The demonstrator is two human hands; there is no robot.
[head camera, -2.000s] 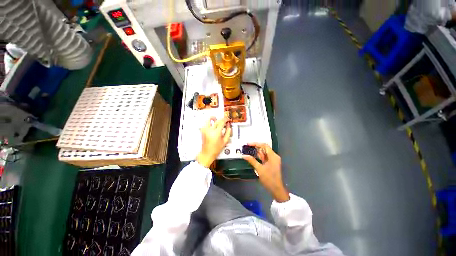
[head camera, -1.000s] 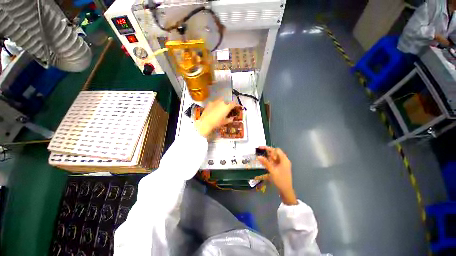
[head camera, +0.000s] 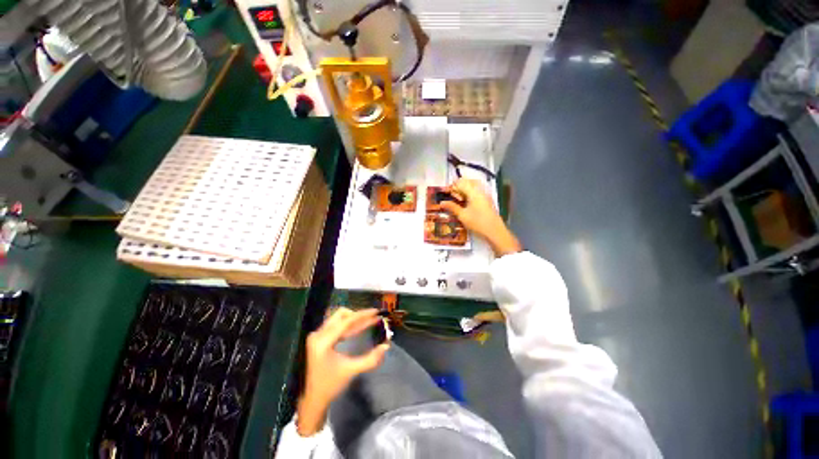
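My left hand (head camera: 339, 354) is low over my lap and holds a small dark watch housing (head camera: 384, 328) edge-on between thumb and fingers. My right hand (head camera: 474, 213) reaches over the white press base (head camera: 368, 260), its fingertips at the upper right orange nest (head camera: 435, 199). Whether it grips a part there is hidden by the fingers. The lower right nest (head camera: 445, 229) shows below the fingertips. The left orange nest (head camera: 396, 198) has a dark centre. The gold press head (head camera: 369, 121) stands above and behind the left nest.
A stack of white marked sheets (head camera: 218, 195) on tan layers lies left of the press. A black blister tray (head camera: 187, 368) lies nearer. A controller (head camera: 266, 20) and ribbed hose (head camera: 135, 45) are at upper left. Blue stools (head camera: 716, 130) and a person's sleeve (head camera: 790, 76) are at right.
My left hand has moved from the nests down over my lap and now holds a dark housing. My right hand has moved from the base's front right corner to the nests. The press head went left earlier.
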